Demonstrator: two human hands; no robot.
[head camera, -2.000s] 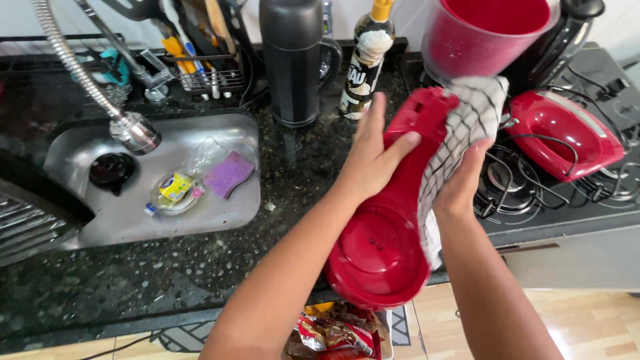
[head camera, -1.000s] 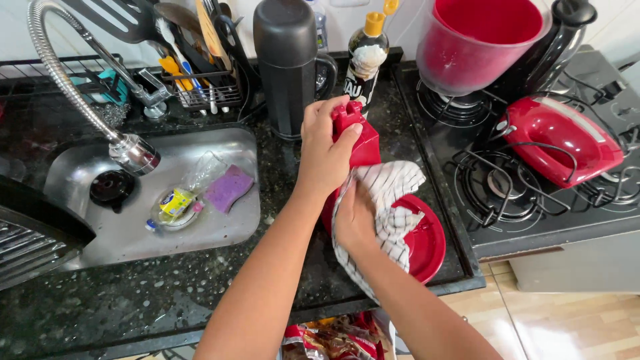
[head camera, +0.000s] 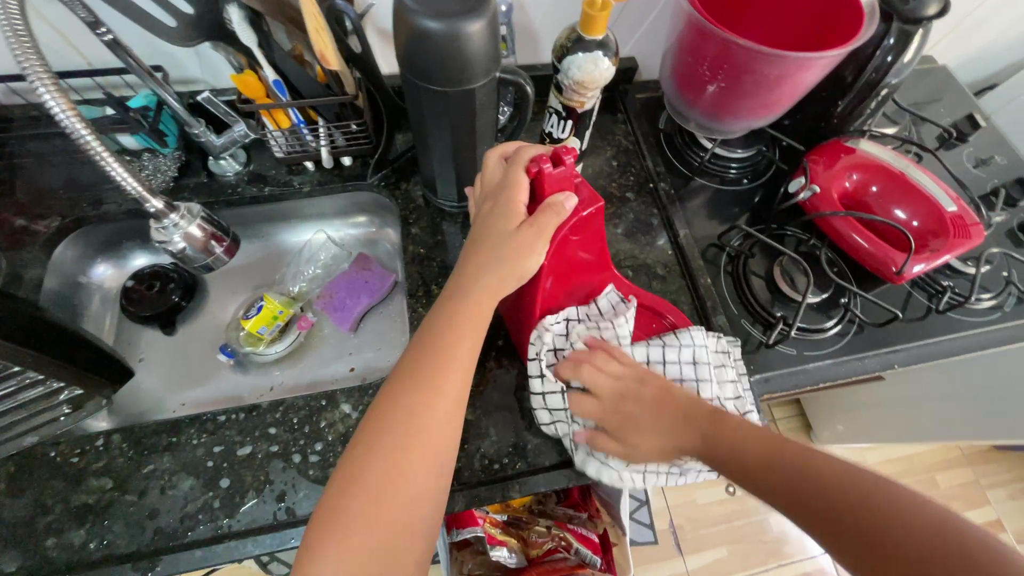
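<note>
A red plastic mixer stand (head camera: 564, 256) rests on the dark stone counter between sink and stove. My left hand (head camera: 520, 220) grips the top of its upright column, with the thumb on the near face. Over the round base lies a white dish towel with a black grid (head camera: 680, 360), which covers much of that base. My right hand (head camera: 640, 404) presses on the towel, fingers spread and slightly blurred; whether they pinch the cloth is not plain. A red hand mixer body (head camera: 892, 208) lies on the stove at the right.
A steel sink (head camera: 328, 212) holds a purple sponge (head camera: 356, 292), a clear detergent bottle (head camera: 268, 324) and a black lid (head camera: 158, 294). Behind stand a black thermos (head camera: 446, 104), a dark bottle (head camera: 580, 80) and a pink bowl (head camera: 752, 72). An open drawer (head camera: 532, 536) with packets is below.
The stand, tilted in my hands two seconds ago, now stands on the counter. My left hand moved to its column top. My right hand and the towel moved onto the base.
</note>
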